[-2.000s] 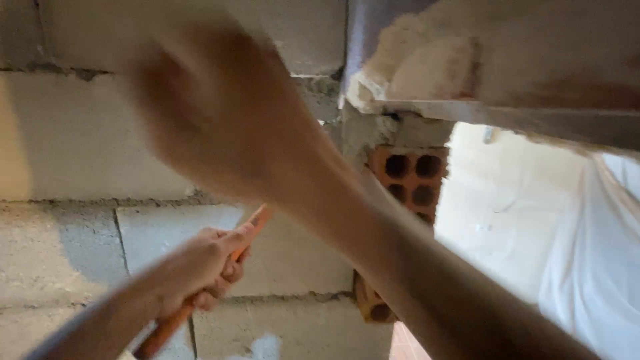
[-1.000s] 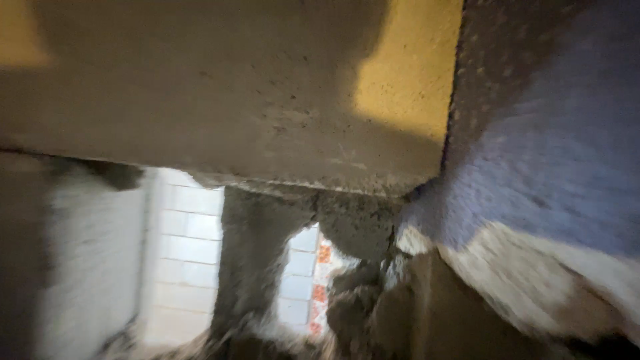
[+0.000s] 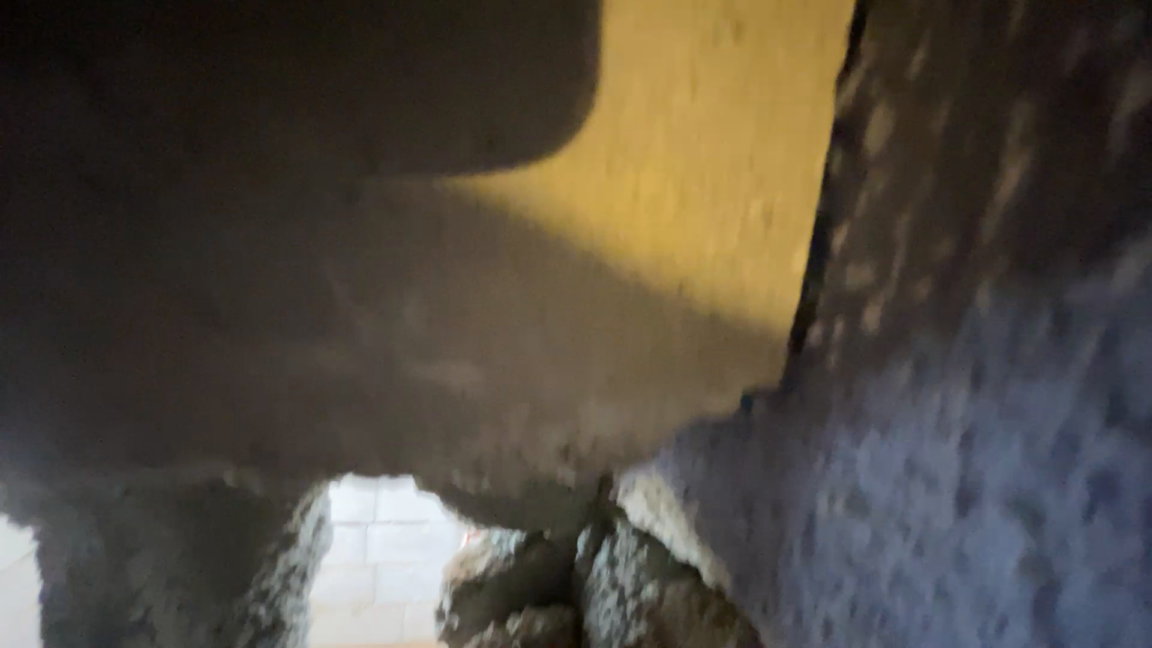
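Note:
Neither my left hand nor my right hand shows in the head view now, so what they hold or touch is hidden. A dark, flat masonry surface [image 3: 405, 315] fills the upper left and middle, with a yellow-lit patch [image 3: 720, 162] at its right side. Below it, rough grey mortar [image 3: 171, 558] borders a ragged opening, through which pale blockwork [image 3: 387, 549] is seen. Broken lumps of mortar or masonry [image 3: 630, 576] lie at the bottom middle. The picture is blurred.
A rough wall face [image 3: 945, 504], bluish below and dark brown above, takes up the right side close by. A dark gap [image 3: 814, 261] runs between it and the yellow-lit surface. Another bright opening [image 3: 16, 585] is at the lower left edge.
Two seconds ago both hands were in view, the lower one around an orange handle; both have left the view. The view has swung strongly and come close to the masonry.

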